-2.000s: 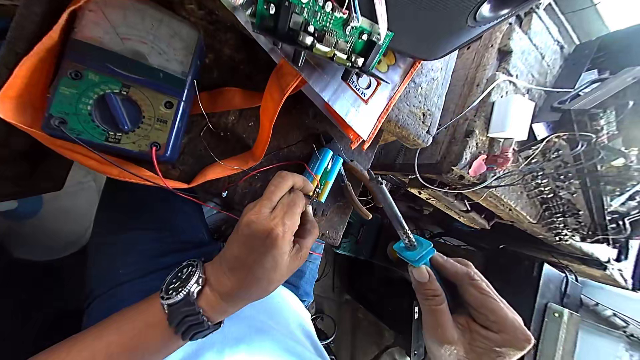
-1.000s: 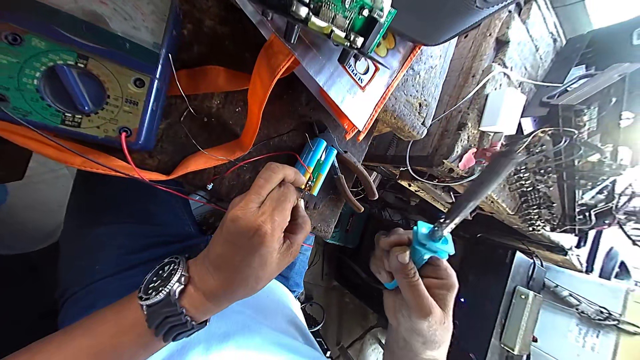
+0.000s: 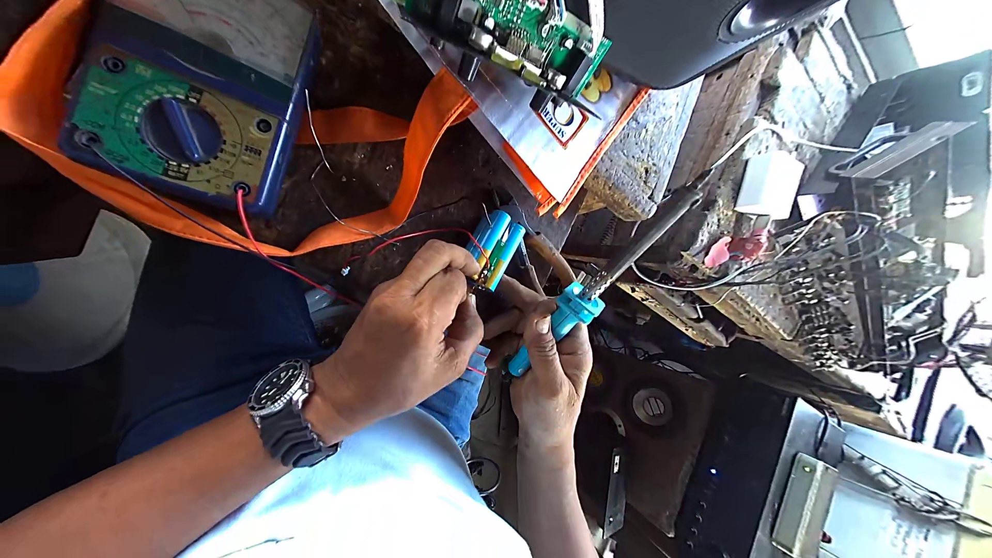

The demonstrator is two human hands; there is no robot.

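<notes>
My left hand [image 3: 407, 325], with a black watch on its wrist, pinches the near end of a small pack of blue cylindrical battery cells [image 3: 496, 240] that has a small circuit board. A thin red wire [image 3: 434, 231] runs from the pack to the left. My right hand [image 3: 554, 364] grips the turquoise handle of a soldering iron [image 3: 577, 310]; its dark metal barrel points up and right, away from the pack. Fingers of my right hand reach close to the pack's near end. Pliers [image 3: 550, 260] lie partly hidden behind the soldering iron's handle.
An analog multimeter [image 3: 182, 128] with red and black leads lies at upper left, beside an orange strap [image 3: 418, 163]. A green circuit board [image 3: 527, 39] rests on a silver bag [image 3: 573, 147] at the top. A white box [image 3: 767, 184] and tangled wires are on the right.
My right hand with the soldering iron first moved away from the pack, its barrel swinging to point up and right, then came back close to my left hand. My left hand still holds the pack.
</notes>
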